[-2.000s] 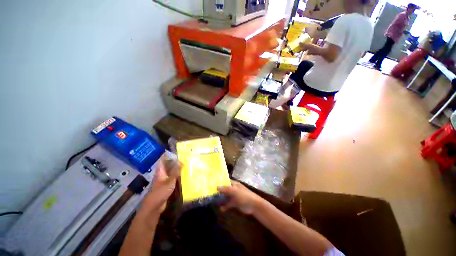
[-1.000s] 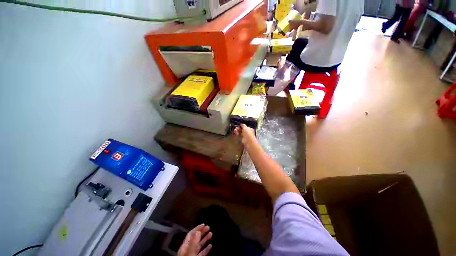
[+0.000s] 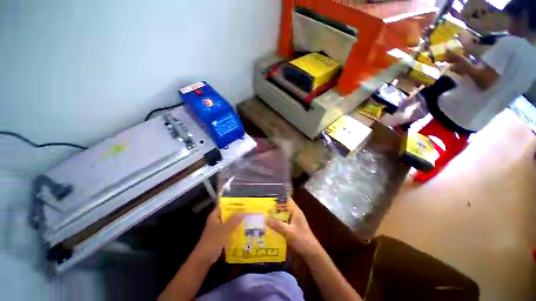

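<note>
A yellow retail product box (image 3: 255, 238) with black ends is held upright in front of me, lettering toward its lower edge. A clear film bag (image 3: 258, 167) wraps it and stands up loose past its far end. My left hand (image 3: 218, 232) grips its left side and my right hand (image 3: 295, 228) grips its right side, thumbs on the front face. The bar sealer (image 3: 126, 170) lies at the left, with its sealing bar (image 3: 129, 183) along the bed and the blue control box (image 3: 213, 114) at its far right end. The box does not touch the sealer.
The orange shrink tunnel (image 3: 376, 44) stands at the back, a yellow box (image 3: 314, 69) on its conveyor. The offcut carton holds clear film offcuts (image 3: 352, 182), with bagged boxes (image 3: 348, 132) beside them. A deep supply carton (image 3: 420, 273) is at lower right. A seated person (image 3: 491, 79) is at upper right.
My right hand has drawn back from the bagged boxes beside the offcuts. Both hands now hold a bagged box in front of me. The view has turned left, bringing more of the sealer into sight.
</note>
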